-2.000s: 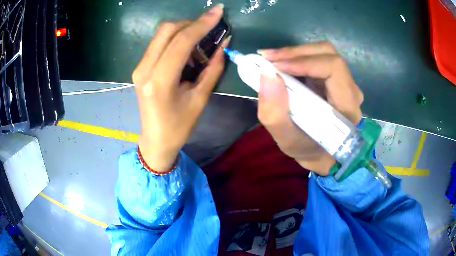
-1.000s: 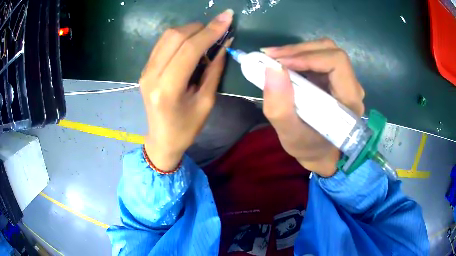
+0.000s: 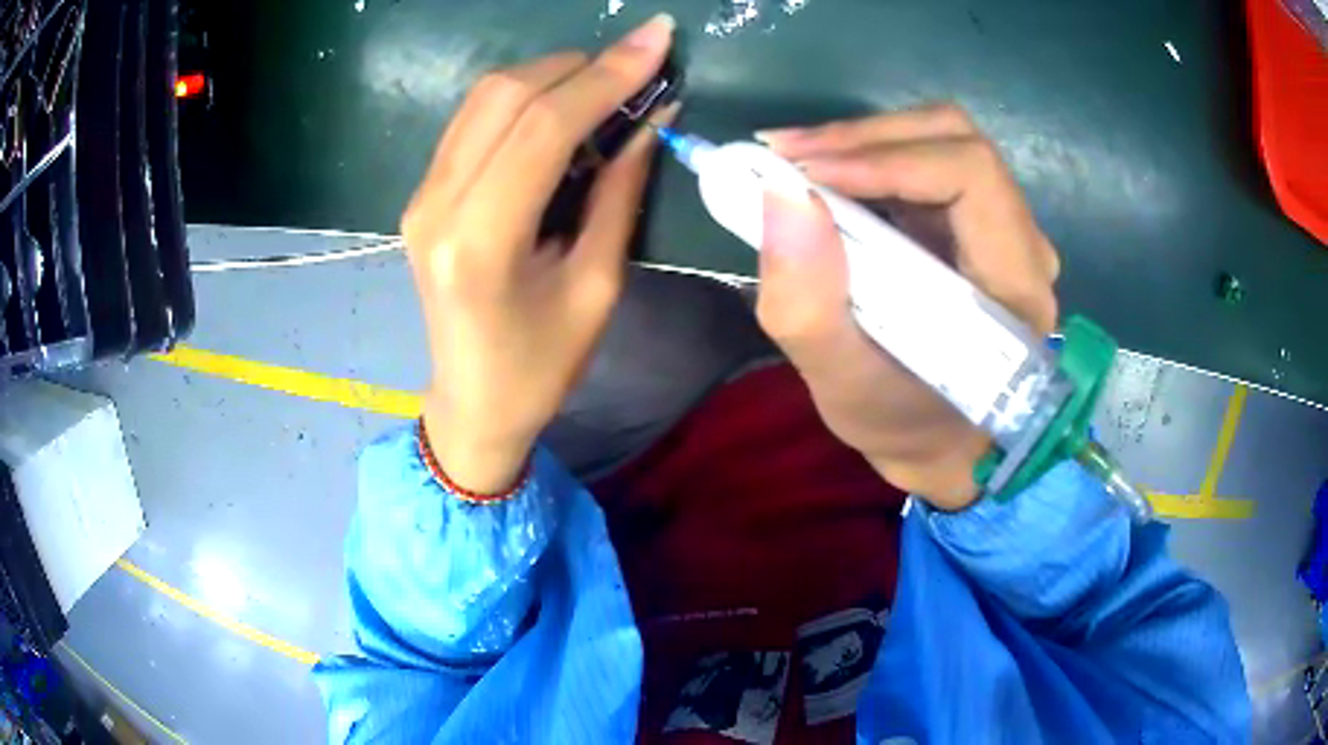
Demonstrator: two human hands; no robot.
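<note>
My left hand [image 3: 510, 248] holds a small black housing [image 3: 632, 111] between thumb and fingers, tilted over the green bench [image 3: 874, 58]. The fingers cover much of it; a thin pale edge shows. My right hand [image 3: 903, 277] holds a white dispensing syringe [image 3: 910, 313] like a pen. Its blue-hubbed needle [image 3: 674, 140] points at the housing's near side; whether the tip touches cannot be told. A green adapter [image 3: 1060, 411] caps the syringe's rear, with a clear hose [image 3: 1119, 483] leaving it.
Black blister trays [image 3: 95, 189] are stacked at the left. A red tray [image 3: 1293, 124] is at the upper right. Whitish residue [image 3: 733, 18] lies at the bench's back. A small red light [image 3: 185, 86] shows beside the trays. A white box [image 3: 76, 473] is at the lower left.
Since the first frame, my left hand has shifted slightly right and the housing has turned more edge-on. The syringe's rear end has moved slightly right. Both grips are unchanged.
</note>
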